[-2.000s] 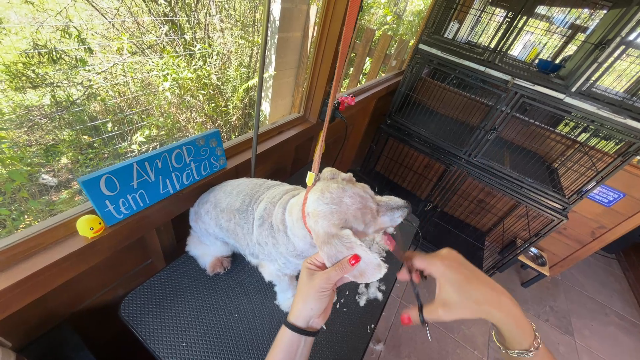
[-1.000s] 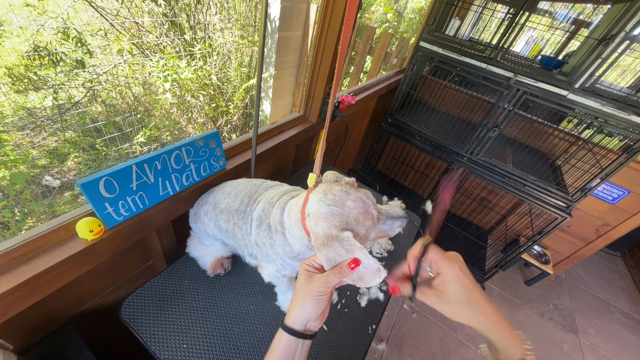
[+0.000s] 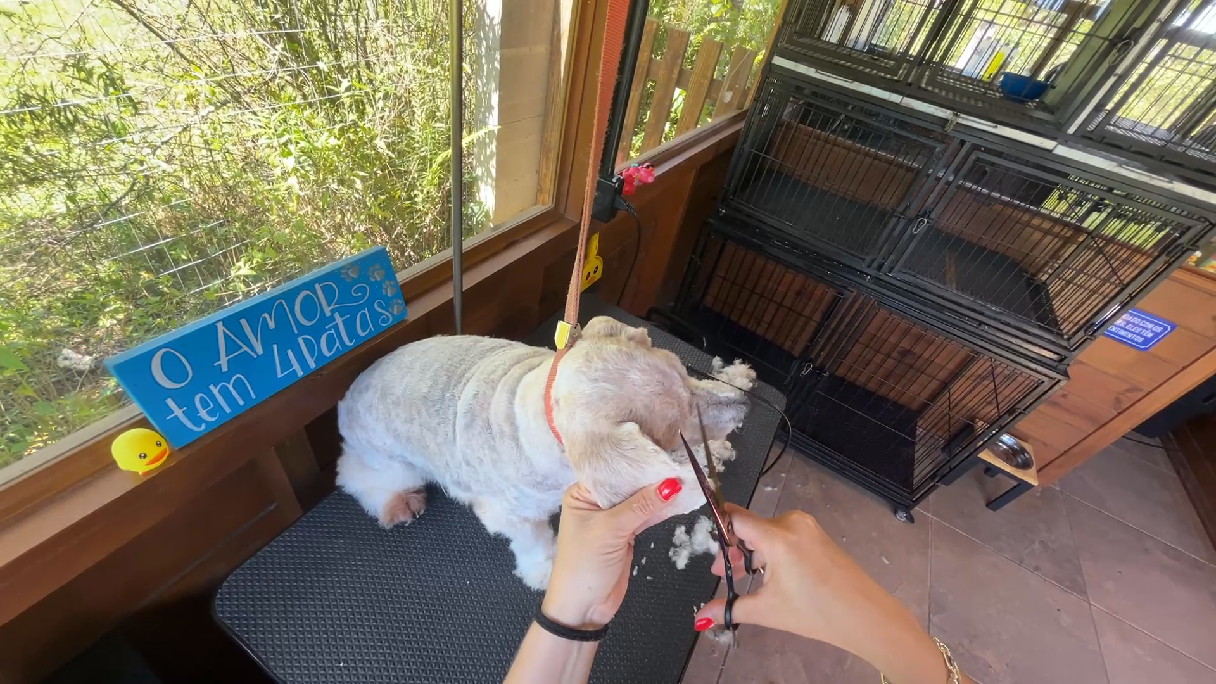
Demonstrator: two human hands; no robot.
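A short-clipped white dog point(image 3: 465, 408) stands on a black textured grooming table point(image 3: 408, 608), an orange grooming loop point(image 3: 581, 218) around its neck. My left hand point(image 3: 603, 541), with a black band at the wrist, pinches the dog's ear point(image 3: 632, 465) between thumb and fingers. In my right hand point(image 3: 807, 570) is a pair of dark grooming scissors point(image 3: 719, 518), their blades parted and pointing up beside the ear's outer edge. Tufts of cut fur point(image 3: 693, 541) lie on the table near the scissors. The dog's face is turned away and mostly hidden.
Stacked black wire crates point(image 3: 940, 256) stand at the right. A blue wooden sign point(image 3: 261, 342) and a yellow toy duck point(image 3: 141, 450) rest on the window ledge at the left. A thin grey pole point(image 3: 457, 171) rises behind the dog. A metal bowl point(image 3: 1012, 451) sits in a low stand.
My right hand has swung the scissors from a blurred position off to the right to beside the ear, with the blades apart. My left hand stays on the ear.
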